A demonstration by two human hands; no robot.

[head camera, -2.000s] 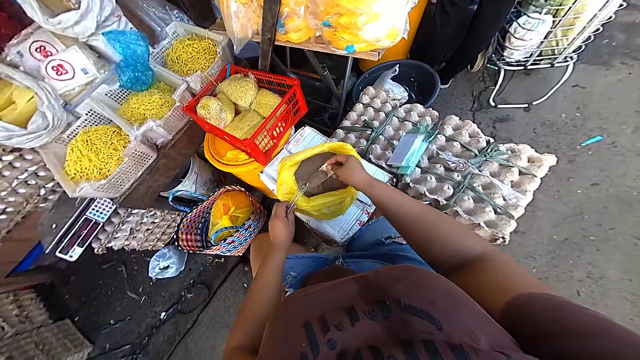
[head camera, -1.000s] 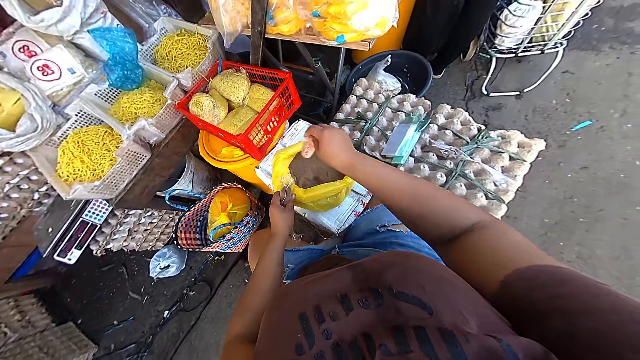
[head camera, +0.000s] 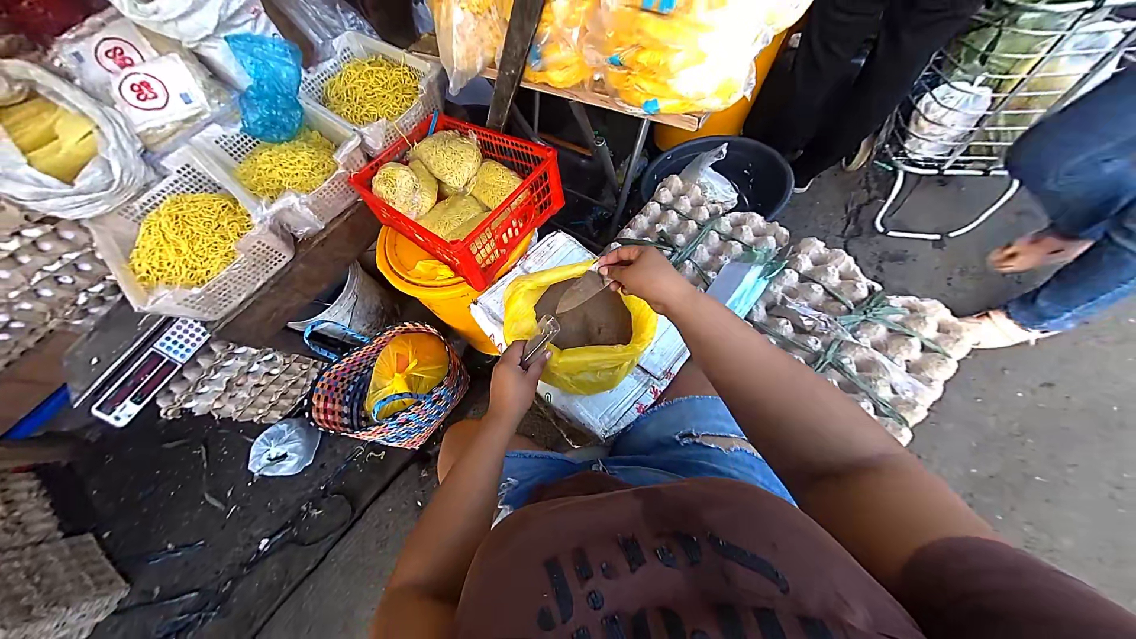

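Note:
A yellow plastic bag (head camera: 579,380) stands with its mouth spread, holding a brown powder-like substance (head camera: 599,318). My right hand (head camera: 641,273) is at the bag's far right rim, its fingers pinching a small clear plastic bag (head camera: 579,291) that hangs over the brown contents. At the near left rim, my left hand (head camera: 519,377) grips a small clear object (head camera: 541,339), perhaps glass or plastic; its exact kind cannot be told. Beneath the yellow bag is a white box (head camera: 590,410) with red marks.
Left of the bag are a yellow bucket (head camera: 426,288) under a red crate (head camera: 524,206), and a woven basket (head camera: 390,430). Baskets of yellow noodles (head camera: 191,240) stand farther left. Tied egg trays (head camera: 825,319) lie at right, near a black tub (head camera: 754,169). A passing person's leg (head camera: 1078,195) shows at far right.
My right hand has moved from over the yellow bag's left side to its far right rim. A person's leg and hand have come into view at the right.

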